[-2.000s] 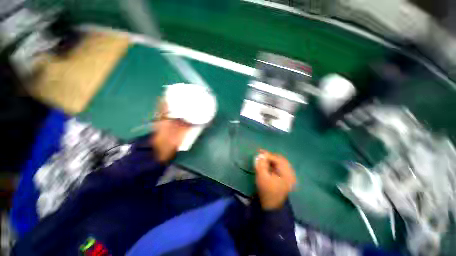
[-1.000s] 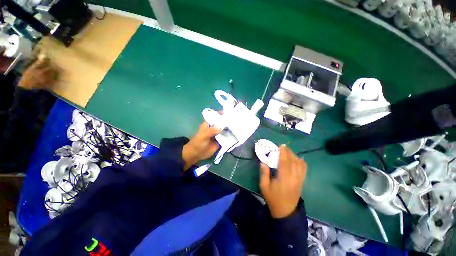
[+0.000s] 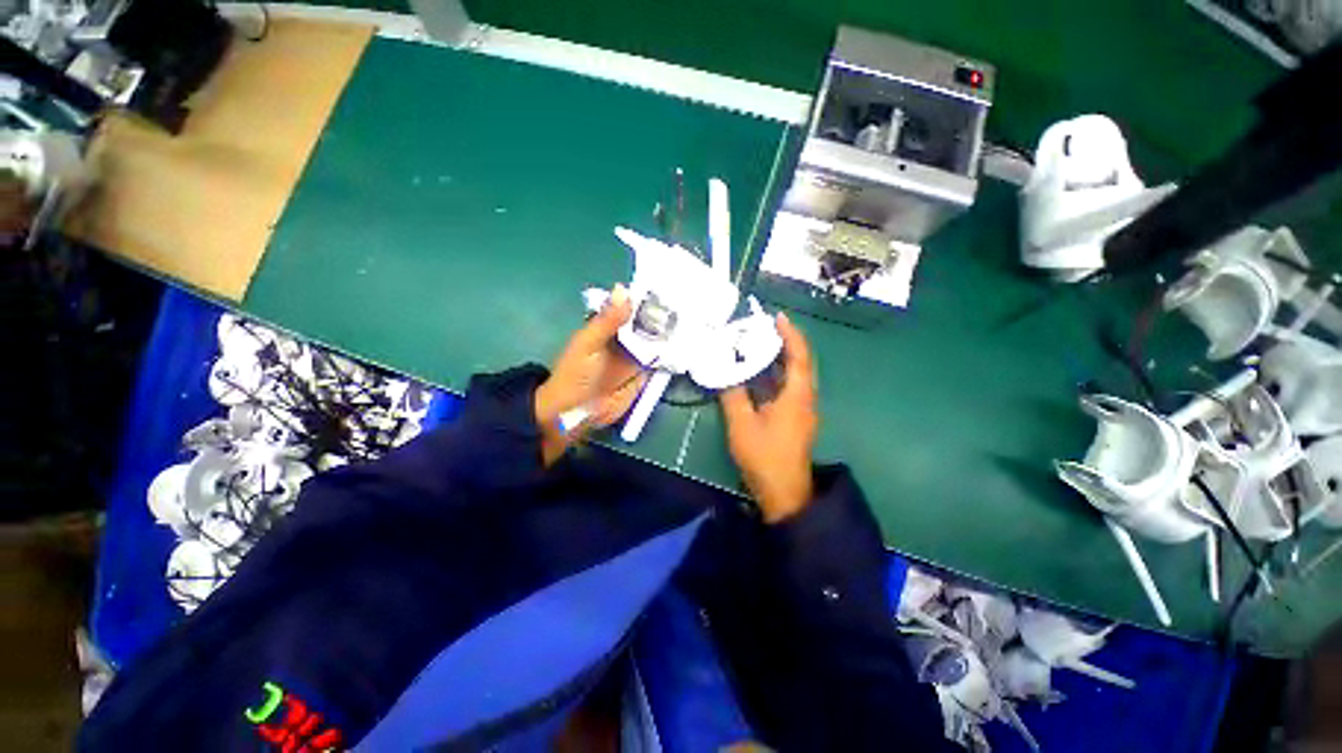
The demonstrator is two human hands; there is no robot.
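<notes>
A white camera housing [image 3: 677, 302] with straight white antennas is held over the green mat in front of me. My left hand [image 3: 592, 386] grips its left side. My right hand [image 3: 780, 419] holds a round white cover [image 3: 740, 350] against the right side of the housing. A black cable curves below the two parts. One antenna points up and one points down toward me. Thin dark and reddish wires show above the housing. The inner face of the cover is partly hidden.
A silver-grey screw feeder [image 3: 898, 133] stands beyond my right hand. A white unit [image 3: 1082, 191] and several white housings [image 3: 1148, 456] are at right, near a dark cylinder. Blue bins [image 3: 140, 427] of white parts flank my lap. A tan sheet [image 3: 243, 147] lies at left.
The cover and my right hand have moved left and up to the housing, where they were apart before. The housing has been turned. The camera view has also shifted.
</notes>
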